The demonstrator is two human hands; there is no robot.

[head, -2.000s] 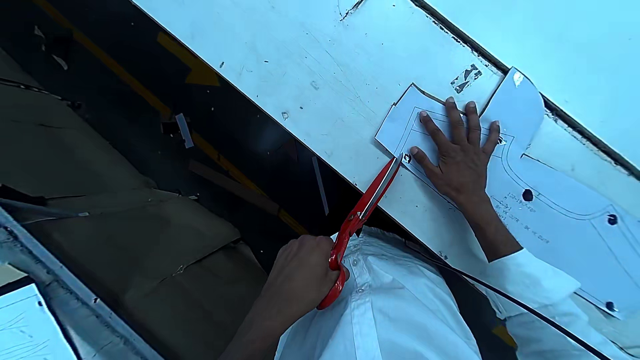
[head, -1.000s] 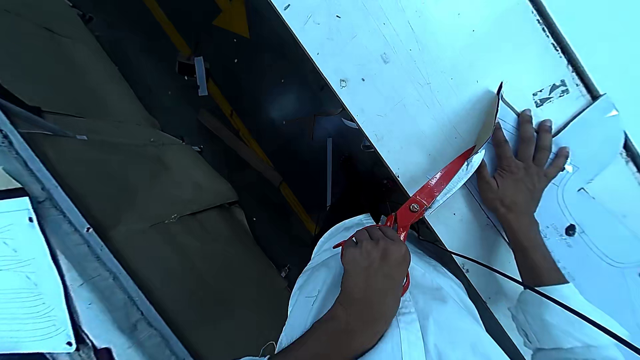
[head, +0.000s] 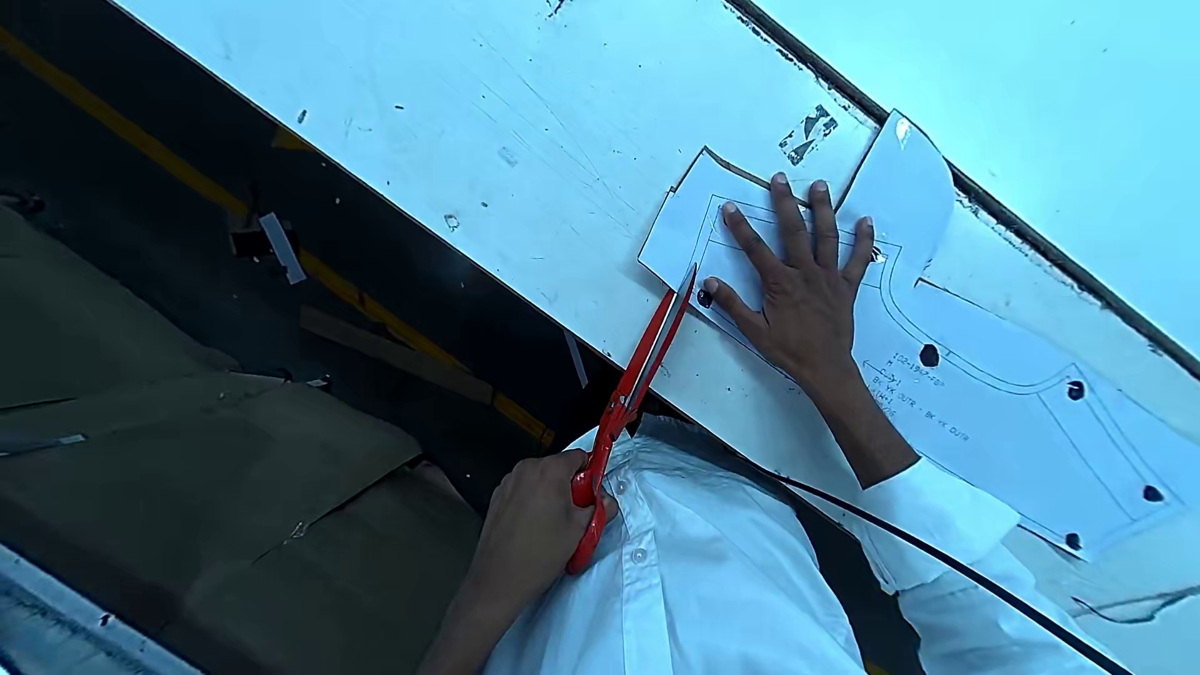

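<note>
My left hand (head: 539,525) is closed around the red handles of a large pair of scissors (head: 626,398). The narrowly parted blades reach over the table edge, and their tips are at the near left edge of a white paper pattern (head: 994,422). Drawn outlines, handwriting and several black spots mark the pattern. My right hand (head: 806,300) lies palm down on its left part, fingers spread, thumb beside a black spot near the blade tips. Beyond that hand, a rounded paper flap (head: 900,192) reaches the table seam. Whether it joins the pattern is hidden.
The pattern rests on a scuffed white table (head: 450,159) with a dark seam (head: 825,70) along its far side. A black cable (head: 947,560) crosses my right sleeve. Left of the table are a dark floor with a yellow line (head: 122,131), paper scraps and brown sheets (head: 234,497).
One second ago the pattern's left edge stood raised by the blades; now it lies nearly flat, with the blade tips at its near edge. The view has shifted.
</note>
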